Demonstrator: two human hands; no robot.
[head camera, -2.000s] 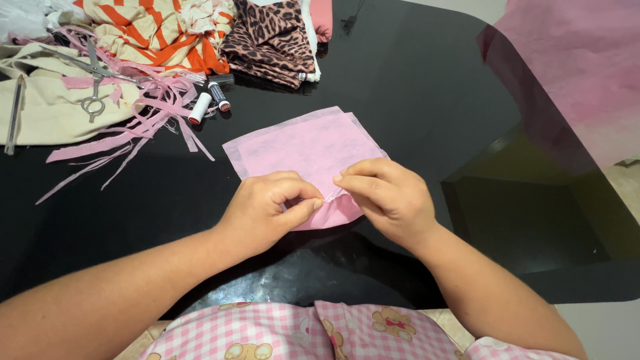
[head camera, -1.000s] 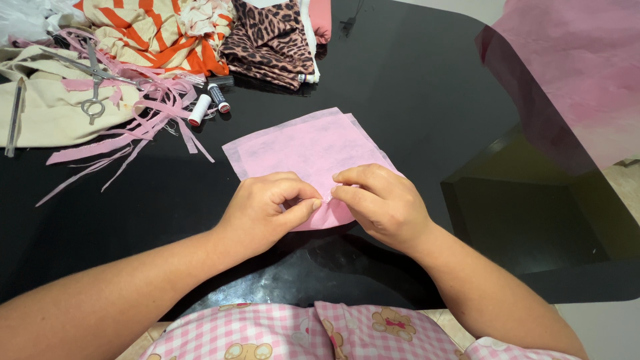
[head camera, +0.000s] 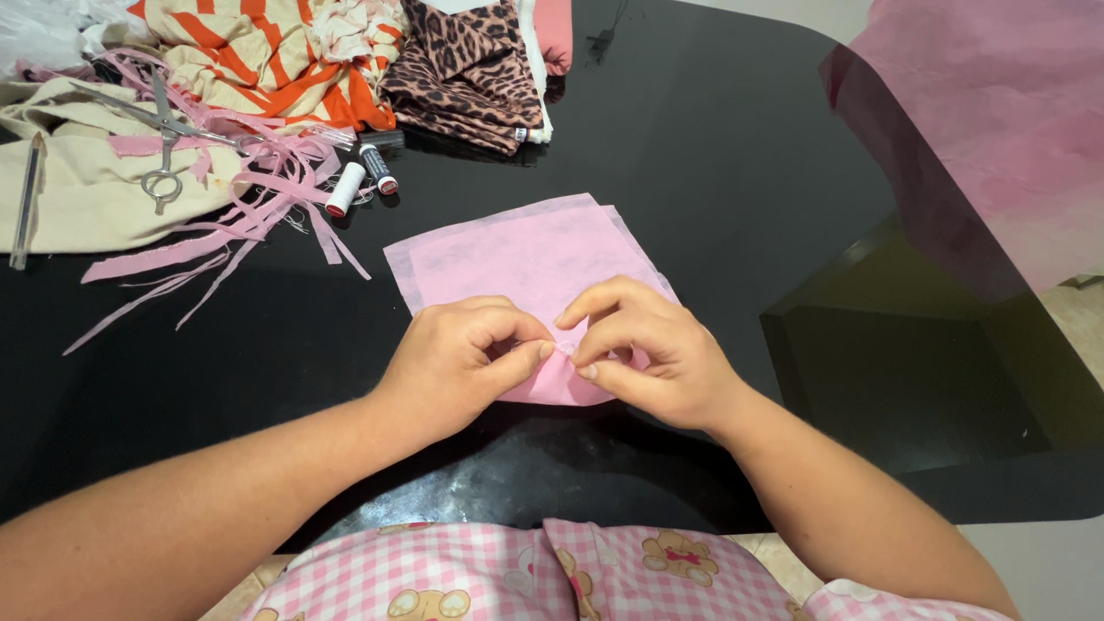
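Observation:
Layered sheets of thin pink fabric (head camera: 509, 259) lie on the glossy black table in front of me. Near their lower edge my left hand (head camera: 474, 358) pinches a raised fold of the fabric between thumb and forefinger. Just right of it, my right hand (head camera: 651, 349) has thumb and middle finger together at the same gathered spot, its forefinger lifted. A small pale bit shows between the fingertips; whether it is thread or fabric I cannot tell. No needle can be made out.
Scissors (head camera: 164, 129), pink fabric strips (head camera: 285, 185) and a pen (head camera: 28, 203) rest on cream cloth (head camera: 95, 203) at left. Two small thread spools, one white (head camera: 346, 190), one dark (head camera: 378, 168), lie nearby. Behind are orange-striped cloth (head camera: 259, 60) and folded leopard-print fabric (head camera: 470, 78).
My right forefinger has lifted and spread from the thumb. The left hand keeps its pinch in nearly the same place, and the fabric stays where it was.

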